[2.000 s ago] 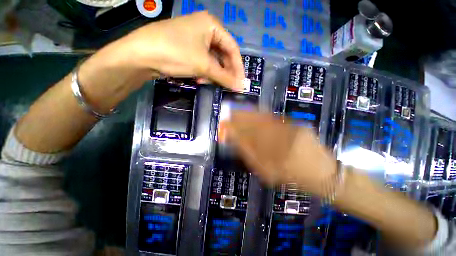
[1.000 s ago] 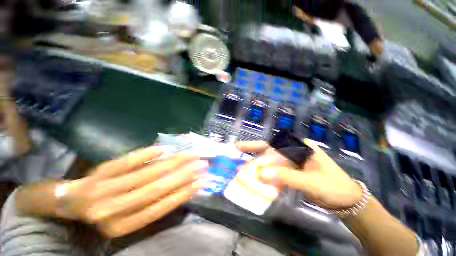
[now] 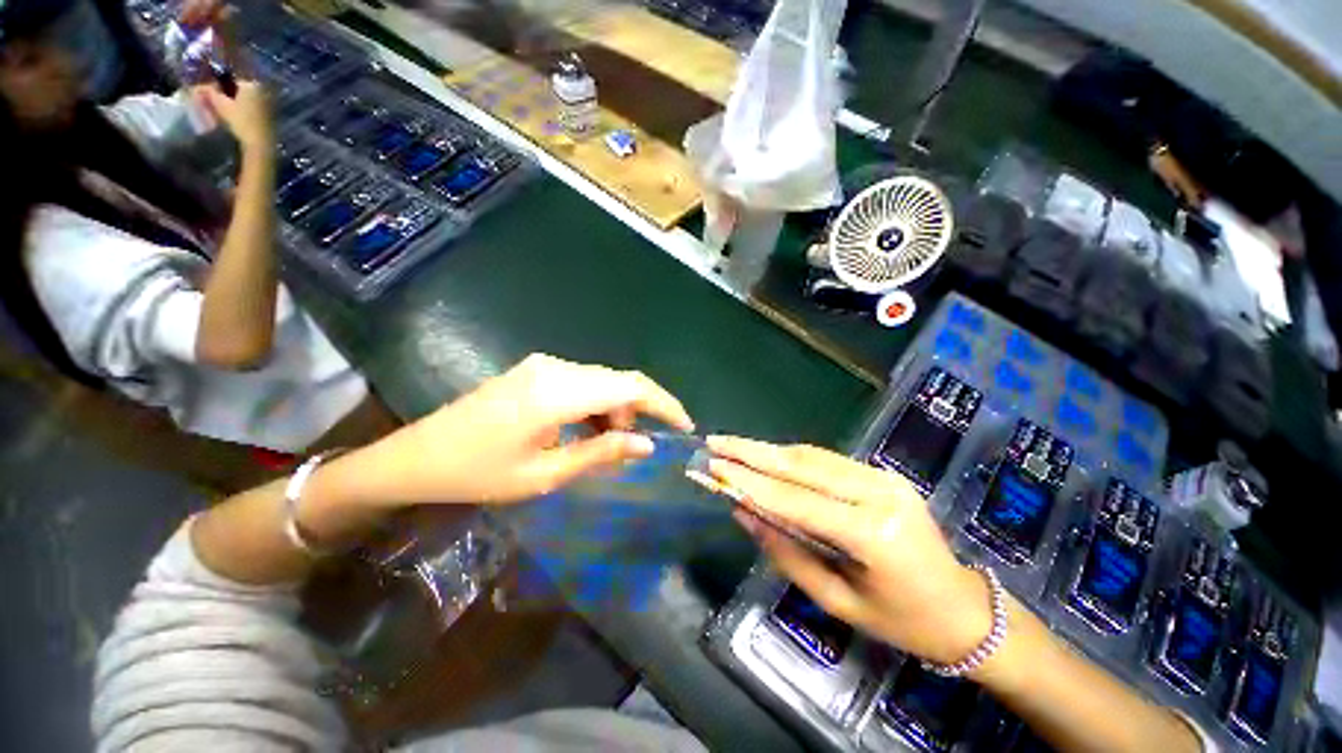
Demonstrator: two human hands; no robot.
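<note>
My left hand (image 3: 537,434) and my right hand (image 3: 861,537) meet in front of me. My left fingertips pinch the edge of a thin clear film (image 3: 674,443) between the hands. A blurred clear sheet with blue print (image 3: 596,552) shows just below; whether it joins that film is unclear. My right hand holds a small card with a pale edge (image 3: 704,474), mostly hidden by the fingers. The clear blister tray (image 3: 751,636) of keypad phones lies at right. Its upper-left phone (image 3: 924,430) has a plain dark screen; a neighbouring phone (image 3: 1023,493) shows blue print.
A film sheet (image 3: 1030,375) and bottle (image 3: 1219,493) stand beyond the tray. A fan (image 3: 890,236), round white item (image 3: 893,308) and white plastic bag (image 3: 780,118) are behind. Another person (image 3: 177,309) sits left by more phone trays (image 3: 386,272). Wrapped grey parts (image 3: 1104,272) are at back right.
The view has swung left and up from the tray. My left hand, earlier spread flat over film, now has its fingertips pinched. The dark pad seen in my right hand is now hidden.
</note>
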